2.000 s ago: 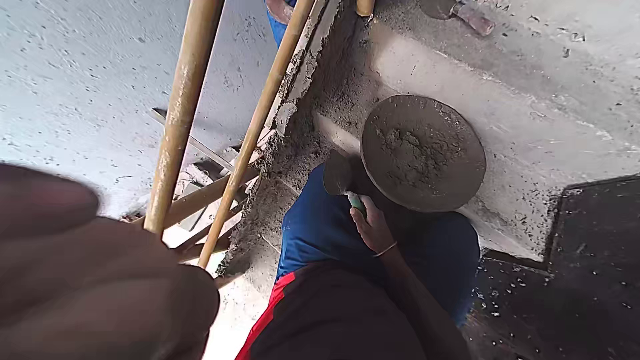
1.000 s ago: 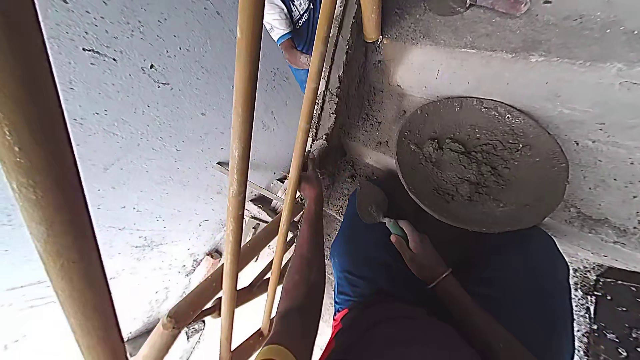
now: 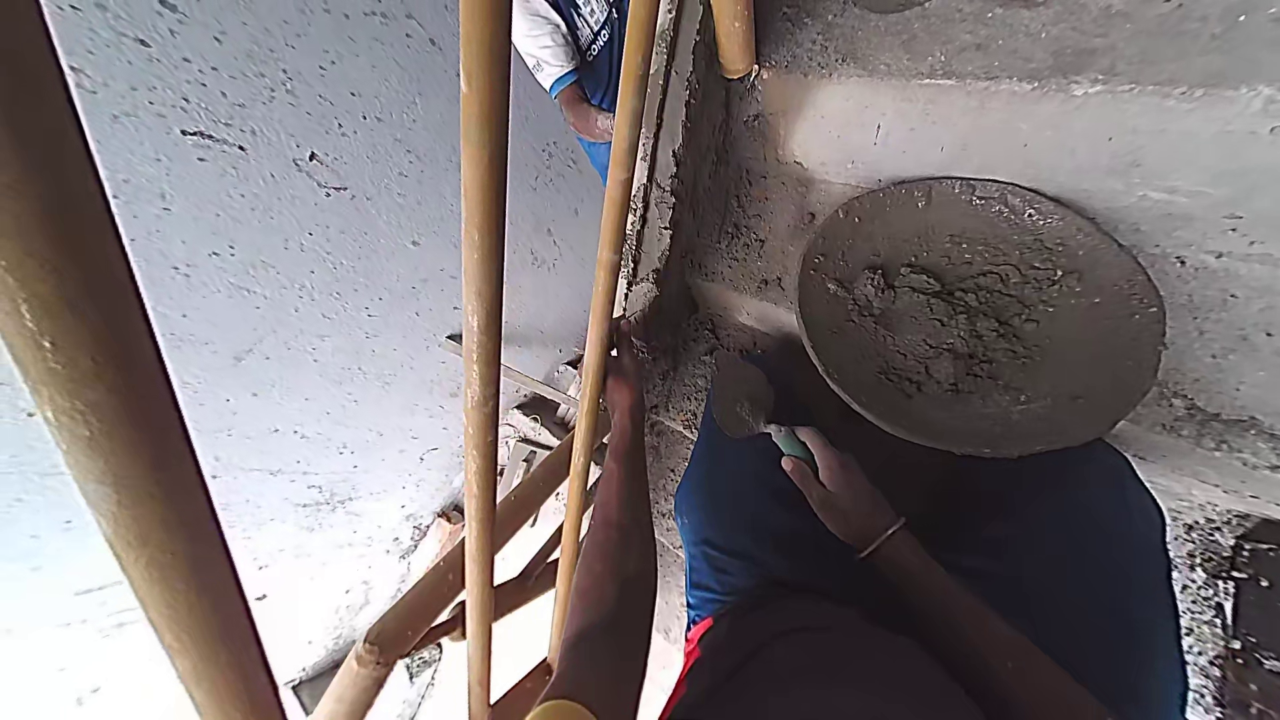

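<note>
My right hand (image 3: 840, 492) is closed around the green handle of a trowel (image 3: 742, 396), whose mortar-coated blade lies over my left thigh. Just right of the blade, a round, shallow pan (image 3: 1080, 400) holds a clump of grey mortar (image 3: 960, 320) and sits at my knees on the concrete steps. My left hand (image 3: 625, 375) is at the mortar-covered edge of the stairs, beside a thin bamboo pole (image 3: 606, 290). Its fingers are partly hidden, so whether it grips anything is unclear.
Bamboo poles (image 3: 484, 250) stand at the left, one thick and close (image 3: 95, 400). Crossed poles (image 3: 400, 600) and timber lie below the stair edge. Another person (image 3: 590, 60) is partly visible beyond the poles. A further bamboo end (image 3: 735, 45) hangs over the concrete step (image 3: 960, 120).
My left hand, large and near the camera two seconds ago, has moved away to the stair edge. The right hand still holds the trowel. The other person shows more now. The view has shifted.
</note>
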